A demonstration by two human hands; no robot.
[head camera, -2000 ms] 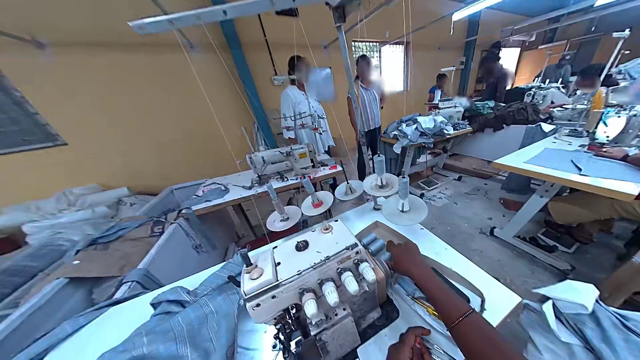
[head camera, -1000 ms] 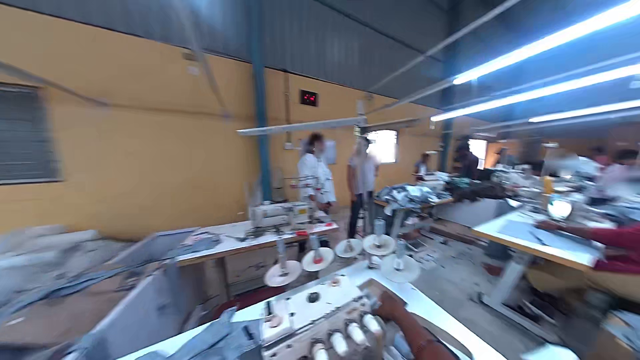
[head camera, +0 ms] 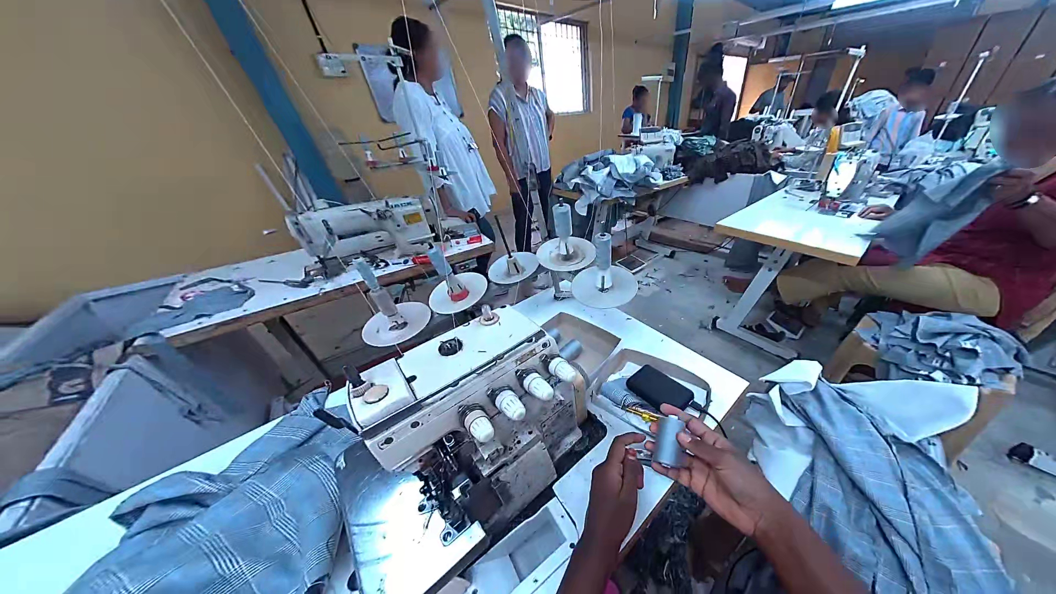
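A grey-blue thread spool (head camera: 669, 441) is held upright in my right hand (head camera: 716, 466), between thumb and fingers. My left hand (head camera: 615, 483) is close beside it on the left, fingers curled and fingertips near the spool; whether it pinches a thread or another small thing cannot be told. To the left of both hands stands an overlock sewing machine (head camera: 478, 396) with white tension knobs. Behind the hands, a black phone (head camera: 660, 386) lies over a recessed tray in the table. More grey spools (head camera: 569, 349) lie in the recess beside the machine.
Blue-grey checked fabric (head camera: 239, 503) lies left of the machine, with more fabric (head camera: 883, 478) at the right. Thread stand discs (head camera: 605, 286) rise behind the machine. Another sewing machine (head camera: 363, 227) is at the back left. Two people stand behind; a seated person (head camera: 982, 264) handles cloth at the right.
My right hand has moved from the spools beside the machine toward me and now holds a spool. My left hand, out of sight one second ago, is beside it. The view has tilted down again.
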